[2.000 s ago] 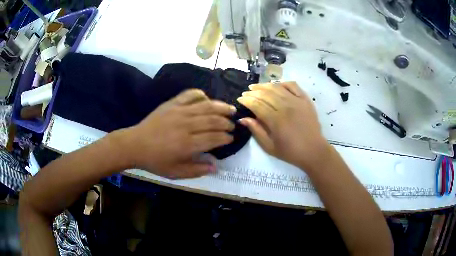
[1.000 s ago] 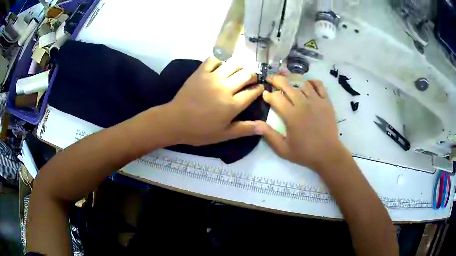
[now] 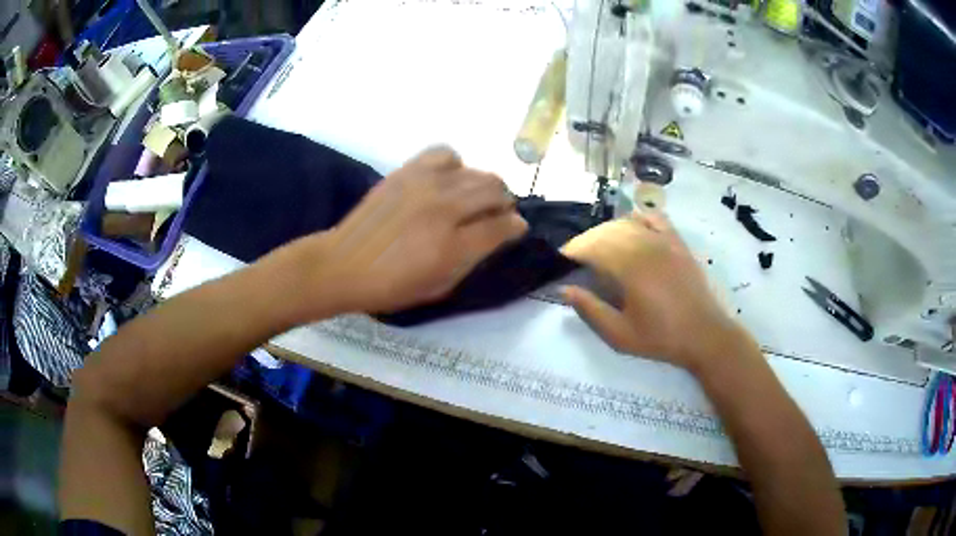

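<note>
A dark garment piece [image 3: 283,188] lies across the white table, its right end at the presser foot and needle [image 3: 605,199] of the sewing machine [image 3: 776,115]. My left hand [image 3: 430,236] is on the cloth left of the needle, fingers curled and gripping a raised fold. My right hand [image 3: 655,288] is at the right end of the cloth, just below the needle, with its fingertips on the edge and its thumb apart. It is slightly blurred, and its fingers hide part of the cloth end.
Black thread snips [image 3: 839,308] and dark scraps [image 3: 753,222] lie right of the needle. A purple basket [image 3: 157,251] of spools stands at the left. A printed ruler [image 3: 503,382] runs along the front edge. A red and blue ring-shaped item [image 3: 936,414] is at the right edge.
My left hand has moved back from the needle and lifted the cloth into a fold. My right hand has shifted slightly down from the foot. The camera view has shifted.
</note>
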